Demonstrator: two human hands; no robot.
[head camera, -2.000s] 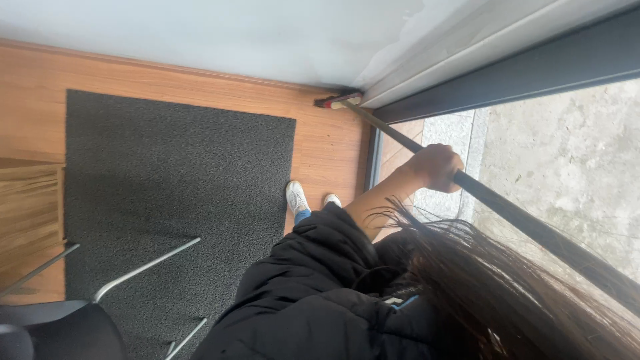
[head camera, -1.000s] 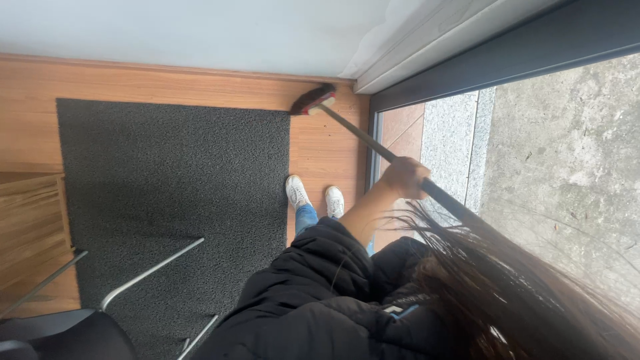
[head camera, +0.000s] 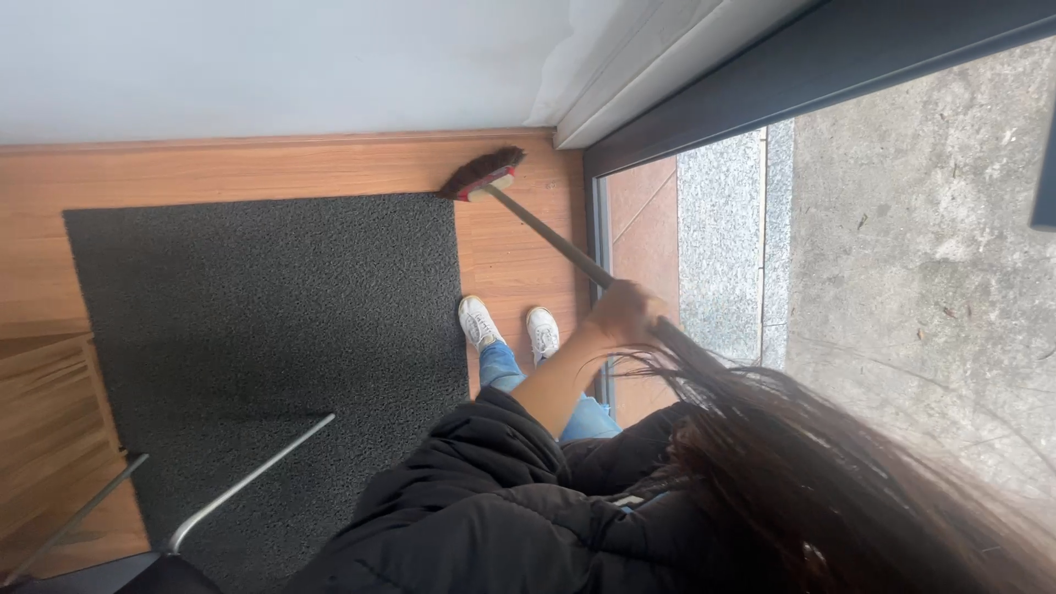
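Observation:
My left hand (head camera: 625, 313) is closed around the wooden handle (head camera: 561, 247) of a broom, partway along it. The broom head (head camera: 487, 175), with dark bristles and a red and pale block, is at the floor near the top right corner of the dark mat (head camera: 272, 313). One end of the head meets the mat's edge. From the head, the handle slants down to the right, passes through my left hand and goes behind long dark hair. My right hand is not in view; hair and the black jacket cover that side.
A white wall (head camera: 289, 66) with a wooden skirting runs above the wood floor (head camera: 528, 239). To the right are a dark door frame (head camera: 709, 74) and paving outside (head camera: 899, 231). A chair with metal legs (head camera: 247, 478) and a wooden piece (head camera: 58, 421) are at the lower left. My white shoes (head camera: 477, 320) stand beside the mat.
The broom head has moved left from the wall corner by the door frame to the mat's corner. My left hand has stayed closed on the handle and has come lower and nearer my feet.

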